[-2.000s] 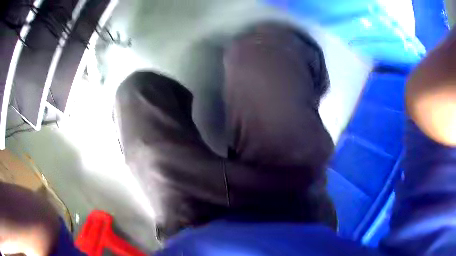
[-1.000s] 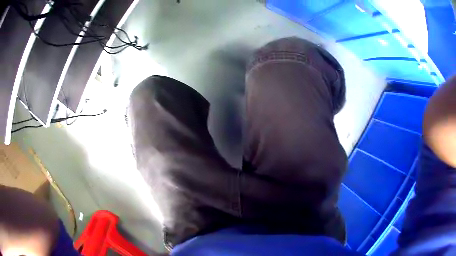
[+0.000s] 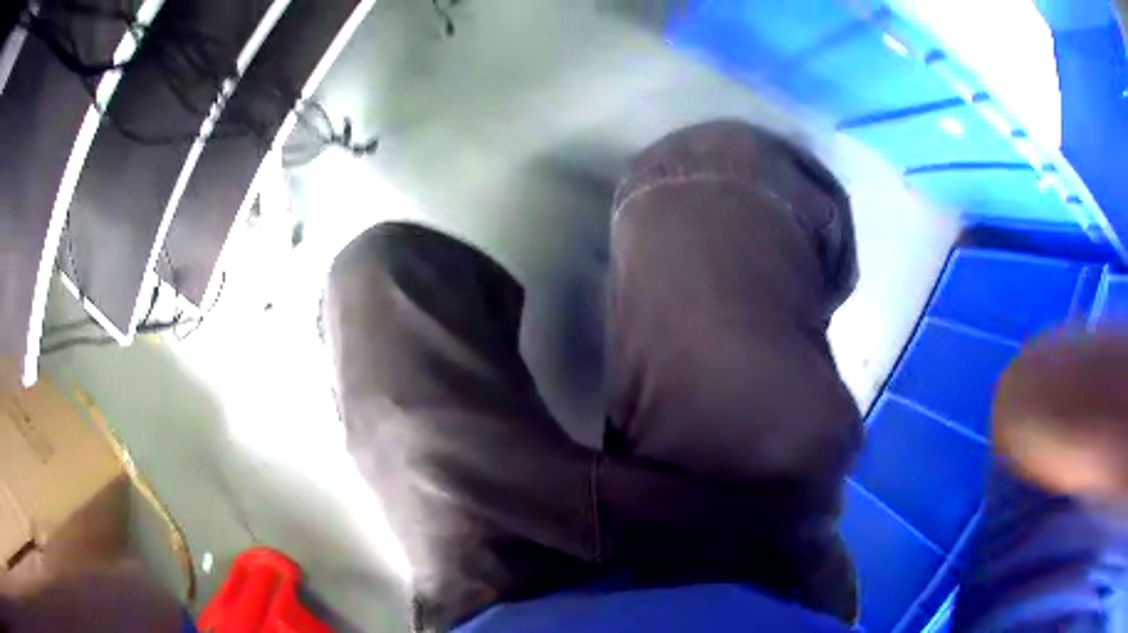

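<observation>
My right hand [image 3: 1066, 414] is blurred and cut off by the right edge, beside the blue ribbed tote wall [image 3: 928, 420]. Its fingers cannot be made out, nor whether it holds anything. My left hand [image 3: 93, 603] is a dark blur at the bottom left corner, low over the cardboard box, mostly cut off. What it holds cannot be told. No headphones can be made out near either hand.
The dark rack shelves [image 3: 186, 161] with white edges and hanging black cables [image 3: 328, 139] stand at the upper left. A brown cardboard box [image 3: 56, 476] and a red stool [image 3: 260, 596] are at lower left. Another blue tote [image 3: 816, 62] with white inside is at upper right. My legs fill the middle.
The view has shifted a little, so the rack, totes and box sit lower in the picture. My left hand has dropped towards the bottom edge. My right hand shows lower and slightly further left.
</observation>
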